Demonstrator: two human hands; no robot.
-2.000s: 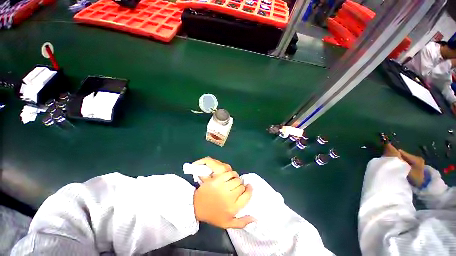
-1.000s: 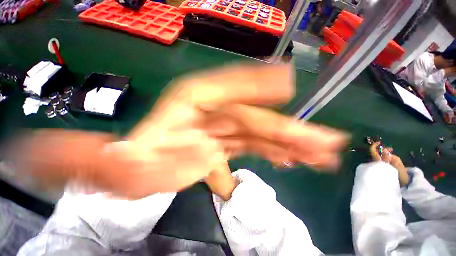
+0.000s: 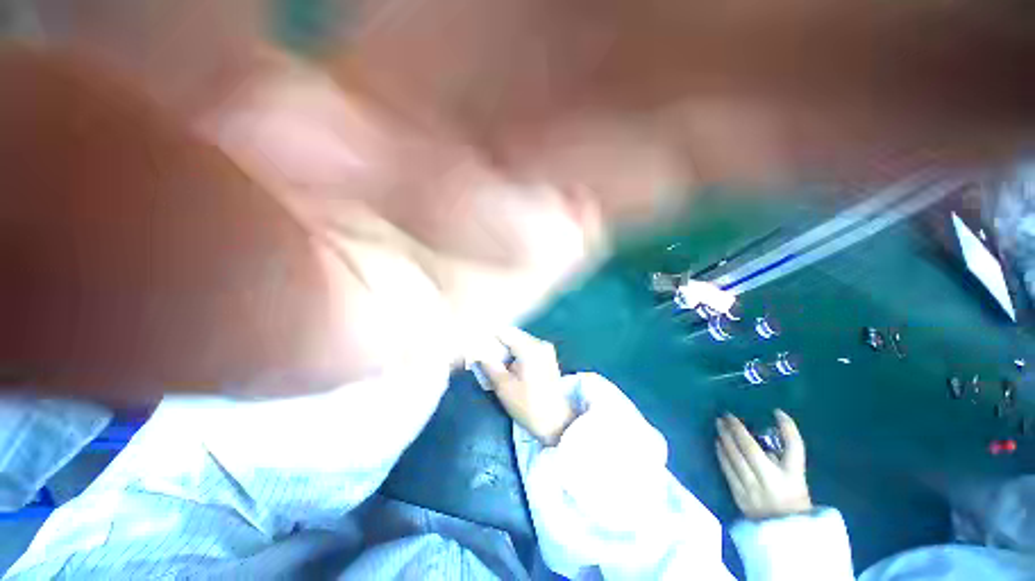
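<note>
My left hand (image 3: 420, 193) is raised very close to the camera. It is a large blur over the upper and left part of the view, and I cannot tell its finger positions. My right hand (image 3: 533, 392) is lower, near the bench's front edge, with fingers bent around a small whitish piece that looks like a wipe (image 3: 486, 369). Any small part in those fingers is hidden. Several dark-silver round parts (image 3: 755, 370) stand on the green mat to the right, near the metal post's foot.
Another person's hand (image 3: 766, 471) is over a round part at the right. The metal post (image 3: 817, 244) slants up right, with a pale scrap (image 3: 706, 297) at its foot. Small dark parts and a red piece (image 3: 1001, 447) lie far right. A white sheet (image 3: 982, 267) is beyond.
My hands, clasped at first, have parted. My left hand has risen towards the camera and now hides the bottle, black boxes and red trays. The neighbour's hand has moved left, nearer the round parts.
</note>
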